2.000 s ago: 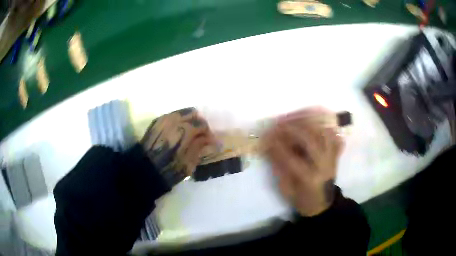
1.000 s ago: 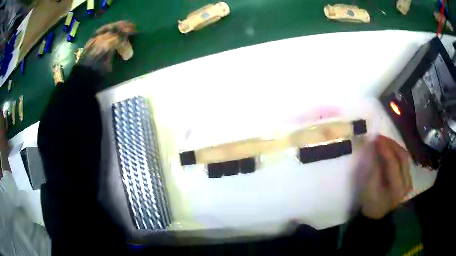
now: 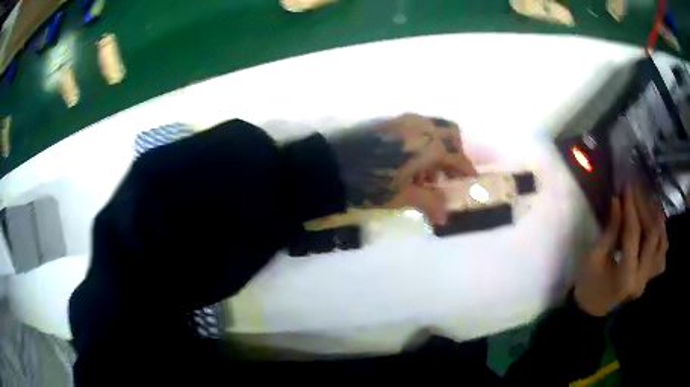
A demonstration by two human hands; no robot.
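Observation:
A beige shell point(image 3: 490, 189) lies in the jig on the white bench, with a bright round spot on it. My left hand point(image 3: 424, 162) is at the shell's left end, its fingers closed around that end. Black stop blocks point(image 3: 475, 220) sit along the shell's lower edge, and one more is at its right end. The left part of the jig is mostly covered by my sleeve; other black blocks point(image 3: 325, 240) show below it. My right hand point(image 3: 624, 253) is at the front of the black bench fixture point(image 3: 582, 159) with the red light; what its fingers hold, if anything, is unclear.
The ridged silver stack point(image 3: 163, 138) is partly hidden behind my left sleeve. Grey blocks point(image 3: 36, 233) stand at the far left. The green belt point(image 3: 227, 38) runs along the back with beige shells point(image 3: 110, 59) and blue cylinders on it. A red cord point(image 3: 657, 26) hangs near the fixture.
My left hand has come from the belt at the upper left to the shell in the jig. My right hand has moved right to the fixture. The view has shifted.

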